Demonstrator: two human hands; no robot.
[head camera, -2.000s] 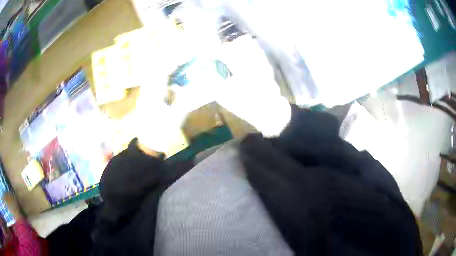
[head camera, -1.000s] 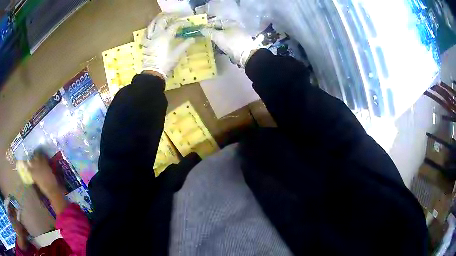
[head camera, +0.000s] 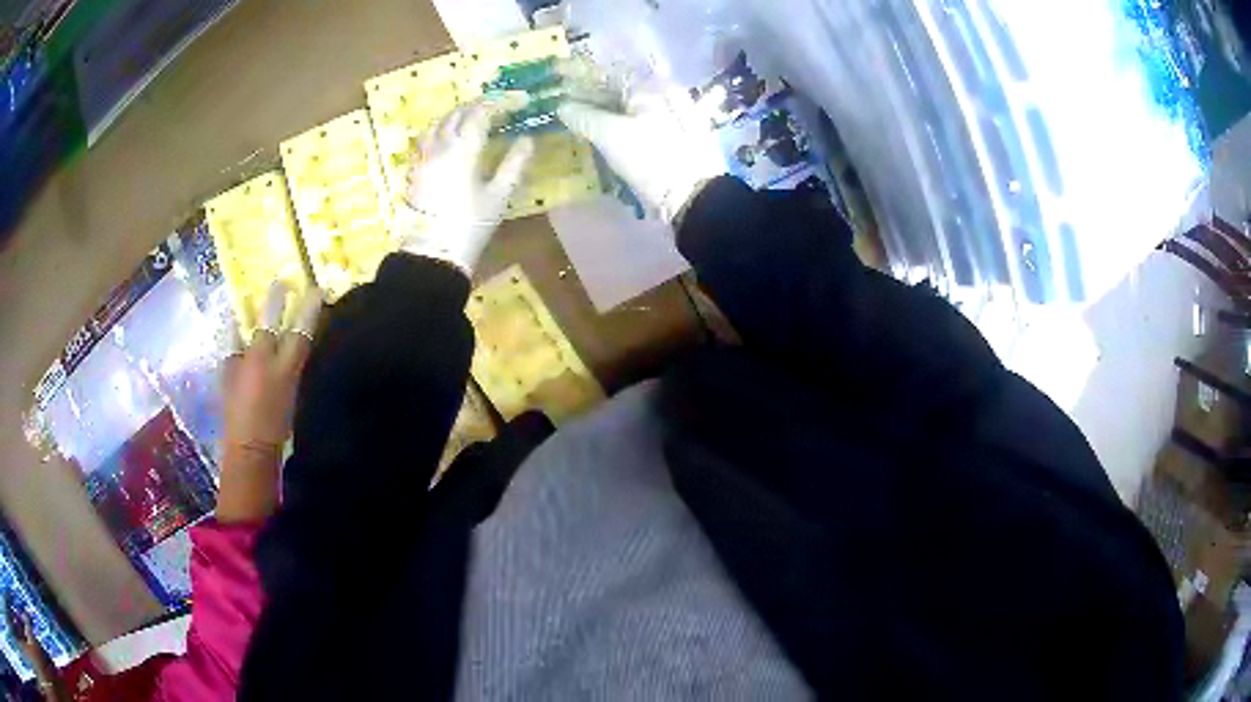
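Note:
Two teal-green plastic parts (head camera: 530, 99) lie close together on the upper part of a pale yellow fixture (head camera: 556, 172). My left hand (head camera: 460, 185), in a thin white glove, is at their left end, thumb spread; its grip is unclear. My right hand (head camera: 642, 148), also gloved, has its fingertips at the right end of the lower part. Another teal piece shows under the right palm. More yellow fixtures (head camera: 336, 192) stand in a row to the left, and another fixture (head camera: 528, 350) lies nearer my body.
A neighbour's hand (head camera: 261, 391) with a pink sleeve touches the leftmost fixture (head camera: 254, 240). Glossy printed sheets (head camera: 151, 370) lie at left. A white sheet (head camera: 617, 254) and a dark-pictured printed sheet (head camera: 771, 137) lie right of the fixtures. Stacked clear trays (head camera: 1015, 137) fill the right side.
The hands came off a bright blurred area at right to the fixtures. Since one second ago a second teal part shows, and the neighbour's hand moved over with a yellow fixture now in the row.

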